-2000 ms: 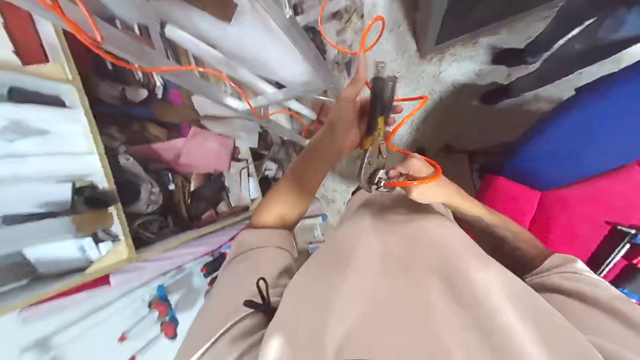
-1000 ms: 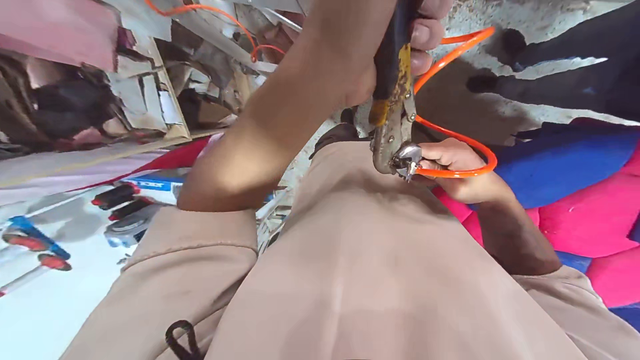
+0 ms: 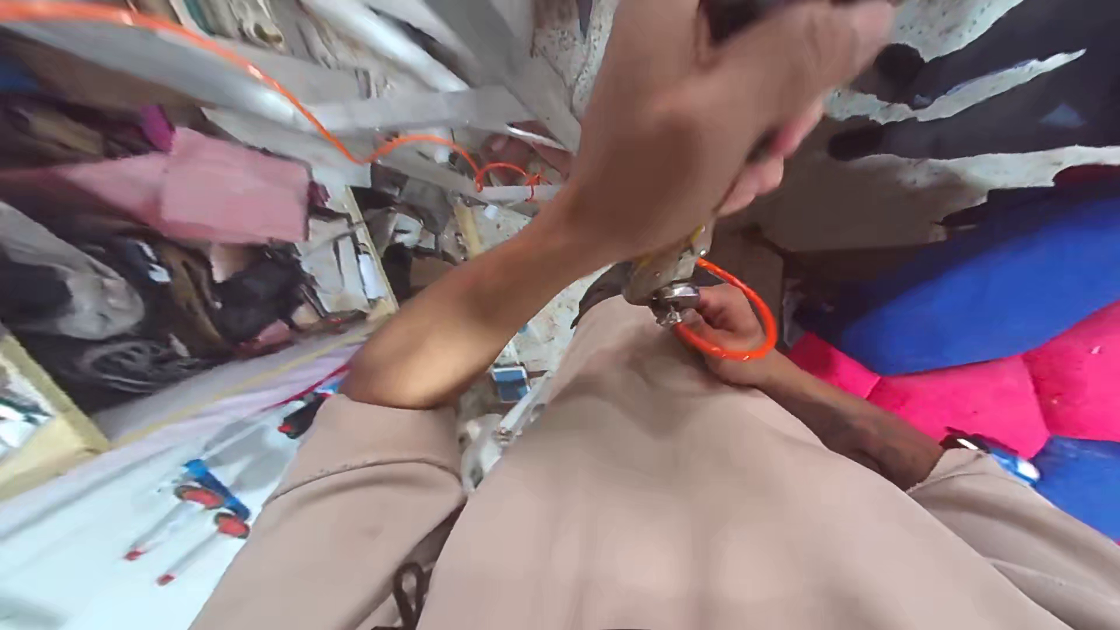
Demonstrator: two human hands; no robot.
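My left hand, large and blurred at the top, is wrapped around the handles of worn metal pliers; a dark handle end shows above the fist. The plier jaws point down and touch a shiny metal fitting in front of my chest. Whether they are closed on it cannot be told. Below and to the right, my right hand holds the fitting by the end of an orange air hose, its fingertips partly hidden. The hose loops around that hand.
More orange hose runs over pale metal bars at the upper left. A wooden-edged bin holds fabric and leather scraps. Screwdriver-like tools lie on a white surface. Blue and pink padded pieces stand at right, near a person's dark-clad legs.
Both hands stay at the pliers and fitting. Since two seconds ago, my left hand has come much nearer the camera and now covers most of the plier handles. The view has shifted.
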